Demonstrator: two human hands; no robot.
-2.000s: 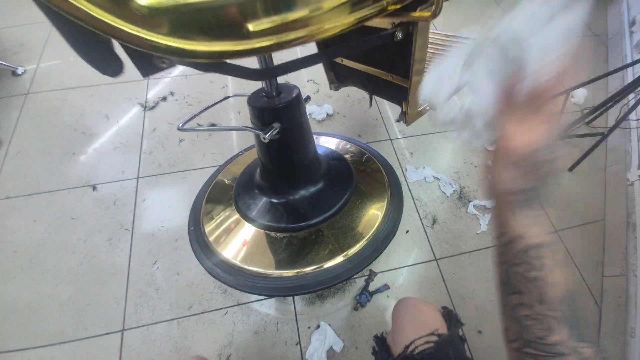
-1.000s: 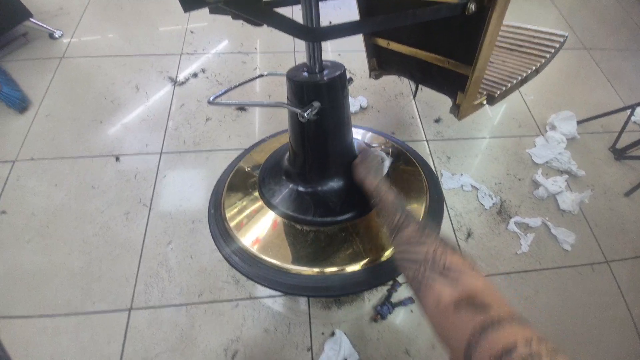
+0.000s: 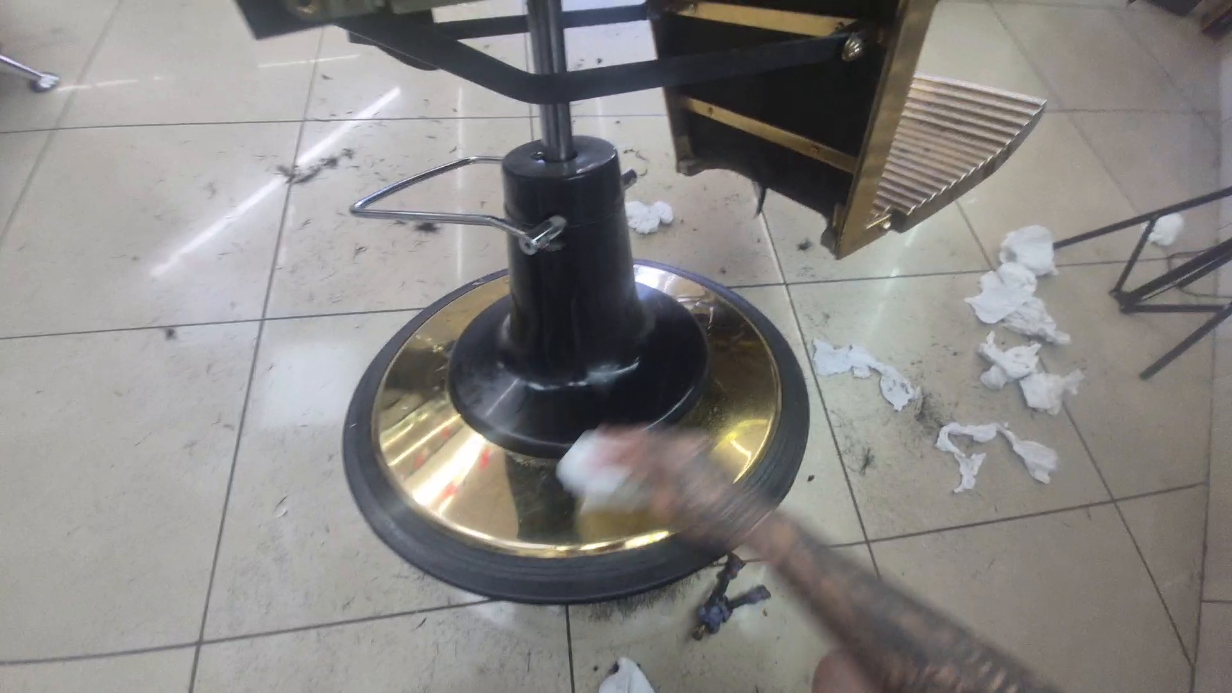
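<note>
My right hand (image 3: 664, 476), blurred by motion, is closed on a white crumpled tissue or cloth (image 3: 599, 470) at the front of the gold-coloured base plate (image 3: 452, 472) of a barber chair. A black rubber ring (image 3: 433, 563) surrounds the plate. From its middle rises the black pedestal column (image 3: 573, 260), with a chrome pump lever (image 3: 423, 217) reaching to the left and a steel piston (image 3: 553, 106) above. Whether the tissue presses on the plate or hovers just over it cannot be told. My left hand is outside the view.
The chair's ribbed metal footrest (image 3: 962, 144) hangs at the upper right. Crumpled white tissues (image 3: 1025, 313) lie scattered on the tiled floor, with dark hair clippings (image 3: 318, 168). A small dark object (image 3: 722, 602) lies by the base's front edge. Black metal legs (image 3: 1184, 274) stand at right.
My right hand, earlier raised at the right with white material, was beside the black column a second ago and is now lower, over the front of the gold plate. The view has shifted.
</note>
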